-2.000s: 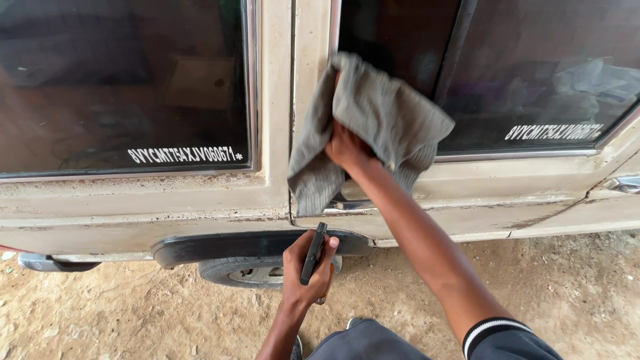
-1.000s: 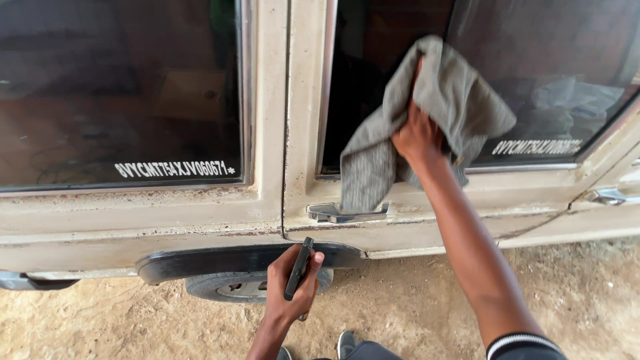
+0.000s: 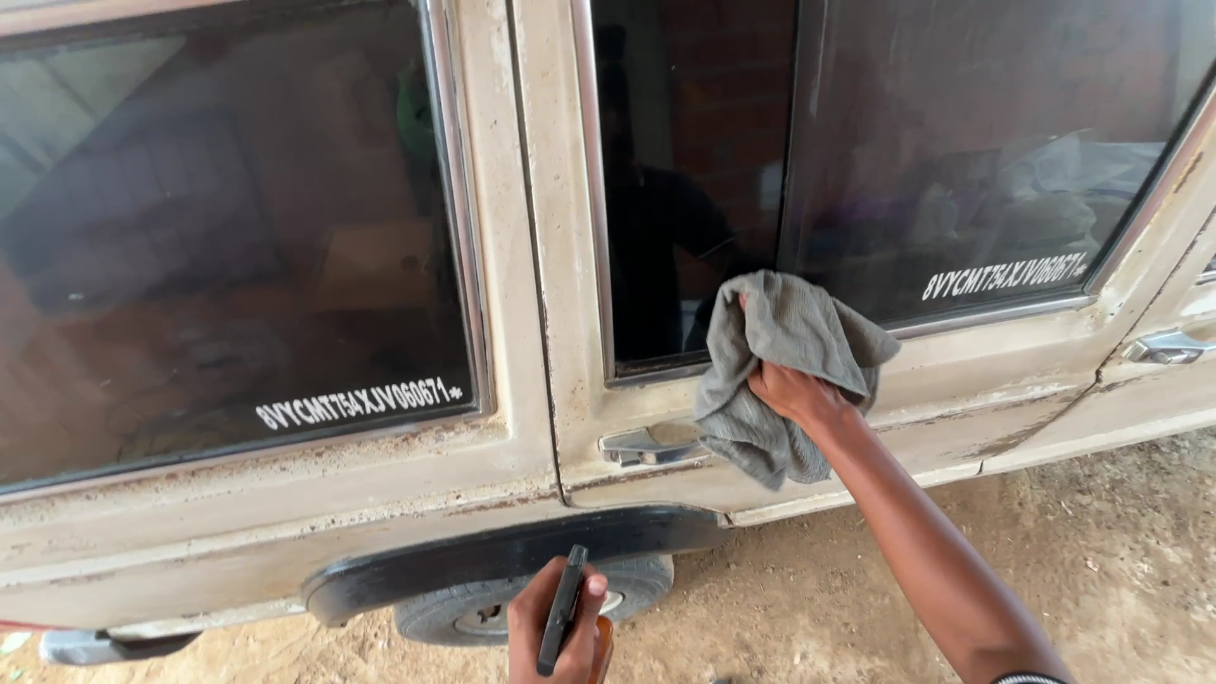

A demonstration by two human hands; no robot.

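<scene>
My right hand (image 3: 803,391) holds a crumpled grey cloth (image 3: 788,332) against the lower edge of the dark rear door window (image 3: 698,209) of a cream-coloured vehicle. The cloth hangs over the door panel, just right of a chrome door handle (image 3: 641,446). Low in the view, my left hand (image 3: 556,617) grips a slim black object (image 3: 565,608). An orange-brown part (image 3: 601,651) shows beneath its fingers; whether it is a bottle I cannot tell. This hand is in front of the wheel and apart from the bodywork.
Another dark side window (image 3: 228,247) lies at left, with white characters low on the glass. Below are a black wheel-arch trim (image 3: 475,556), a tyre (image 3: 418,617) and bare dirt ground (image 3: 807,589). A second chrome handle (image 3: 1167,348) sits at far right. Rust marks the body panels.
My right hand has moved the cloth down the window to its lower edge and the door panel. My left hand still grips the black object. The view has shifted.
</scene>
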